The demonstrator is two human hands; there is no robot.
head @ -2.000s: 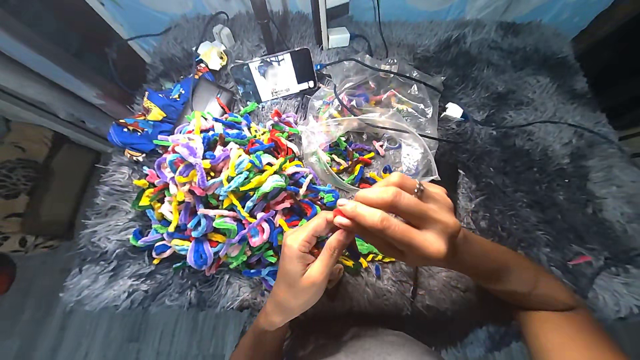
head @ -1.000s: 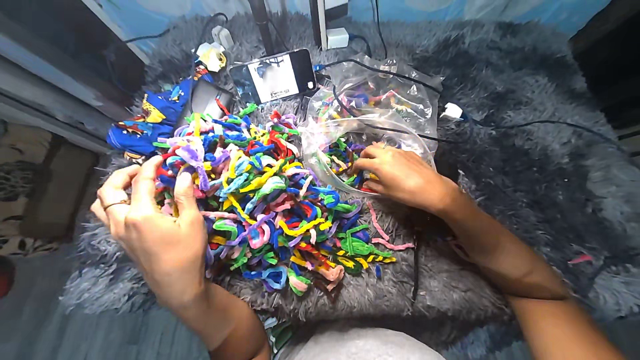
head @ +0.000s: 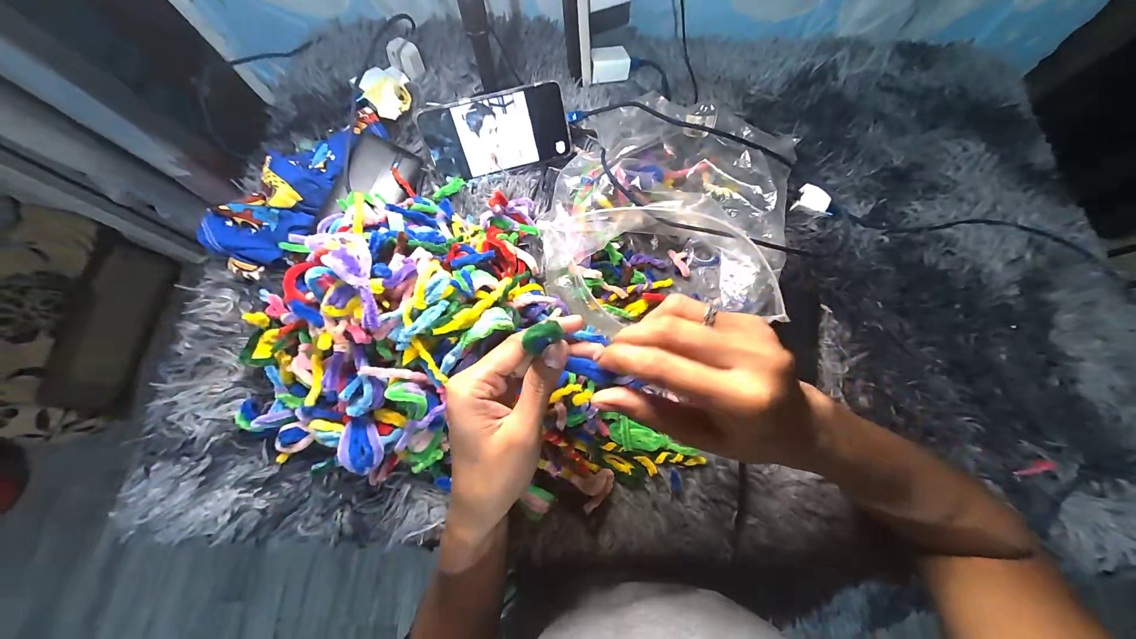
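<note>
Between the thumb and forefinger of my left hand (head: 501, 408) is a dark green fuzzy piece (head: 541, 337), which looks like a coiled chenille strip. My right hand (head: 701, 373) is just to its right, thumb and fingertips close together; a blue strip shows by them, and I cannot tell whether they grip it. Under and left of my hands spreads a big heap of multicoloured fuzzy strips (head: 355, 328), many bent into loops. Behind my right hand lies an open clear plastic bag (head: 763, 275) with more coloured strips inside.
A smartphone (head: 493, 133) with a lit screen stands behind the heap. Dark cables (head: 941, 224) with a white plug (head: 810, 200) cross the grey shaggy rug (head: 932, 373). Blue printed cloth (head: 266, 213) lies at the left, near a dark flat object (head: 382, 169). Another clear bag lies behind.
My left hand has moved from the heap's left side to its front, and now holds the dark green piece. My right hand has come out of the clear bag toward it.
</note>
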